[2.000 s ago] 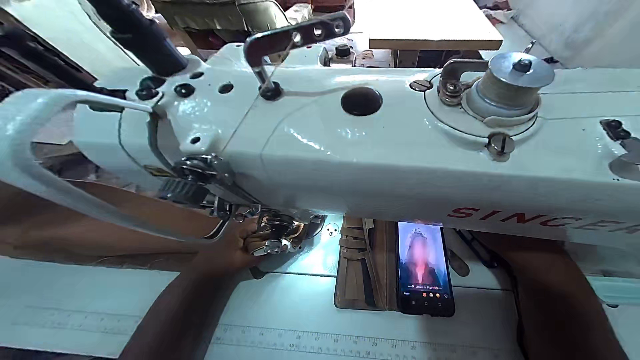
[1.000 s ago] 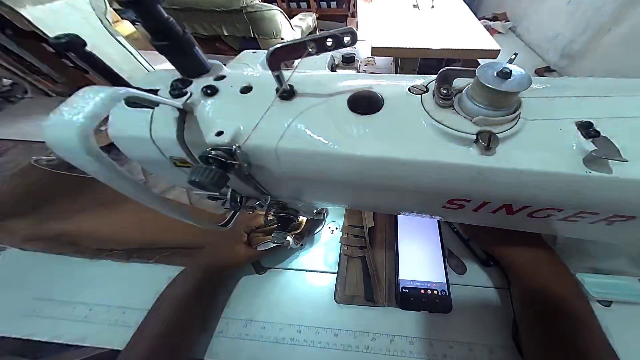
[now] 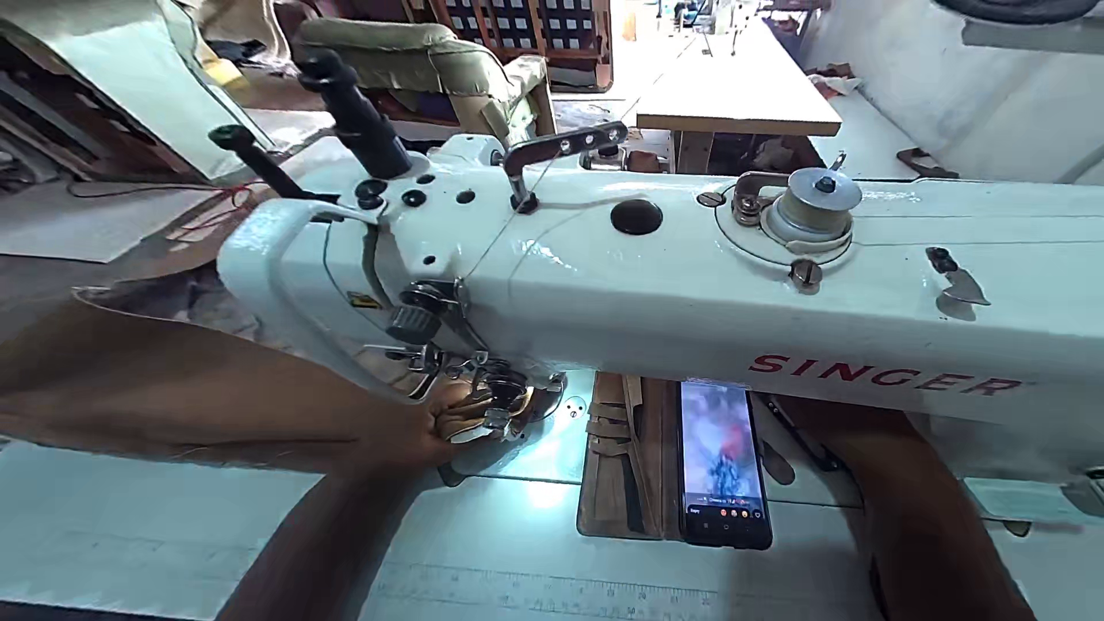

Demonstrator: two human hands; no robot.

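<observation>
A white Singer sewing machine (image 3: pixel 586 293) spans the view, with a wound bobbin (image 3: pixel 815 203) on its top. My left hand (image 3: pixel 410 431) lies on brown fabric (image 3: pixel 172 388) beside the presser foot and needle area; the machine head partly covers its fingers, so its grip cannot be told. Under the arm of the machine, a smartphone (image 3: pixel 724 466) with a lit screen rests in an open brown wallet case (image 3: pixel 621 483). My right forearm reaches in to the right of the phone, and the right hand is hidden behind the machine arm.
A printed ruler scale (image 3: pixel 552 591) runs along the front of the white table. Dark slender tools (image 3: pixel 798 431) lie between the phone and the right forearm. Behind the machine stand a green upholstered armchair (image 3: pixel 388 60), another worktable (image 3: pixel 742 86) and a white wall at right.
The phone's screen picture has changed from a person to a bright page and then to a blurred image. The view has shifted, showing more of the room behind. The left hand stays beside the presser foot.
</observation>
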